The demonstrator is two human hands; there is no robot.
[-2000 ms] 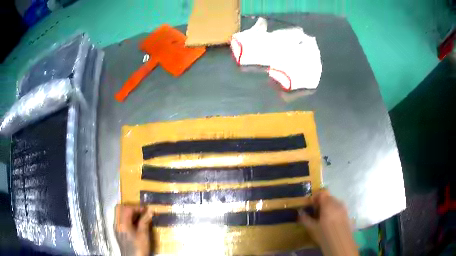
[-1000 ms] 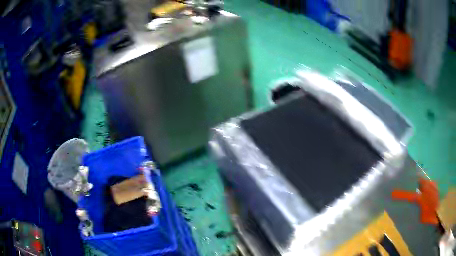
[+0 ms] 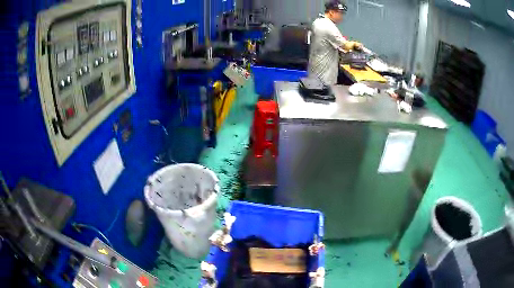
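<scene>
Neither of my hands is in the picture. Nearest in front of me is a blue plastic crate [image 3: 276,211] at the bottom centre, with rags tied on its rims. A heap of black rubber parts [image 3: 239,264] lies in it, and a small tan cardboard piece [image 3: 277,260] lies on the heap. The crate's near end is cut off by the lower edge.
A white scrap bin [image 3: 191,225] stands left of the crate, by a blue press with a control panel [image 3: 87,73]. A push-button box [image 3: 115,270] and metal lever [image 3: 73,243] are lower left. A steel bench [image 3: 338,174], red stool [image 3: 265,129], another bin [image 3: 431,242] and a person [image 3: 326,50] are beyond.
The view has swung from the bench with black strips, where both hands were, to the crate and press. The strips, cardboard sheet, orange scraper, gloves and my hands are out of view.
</scene>
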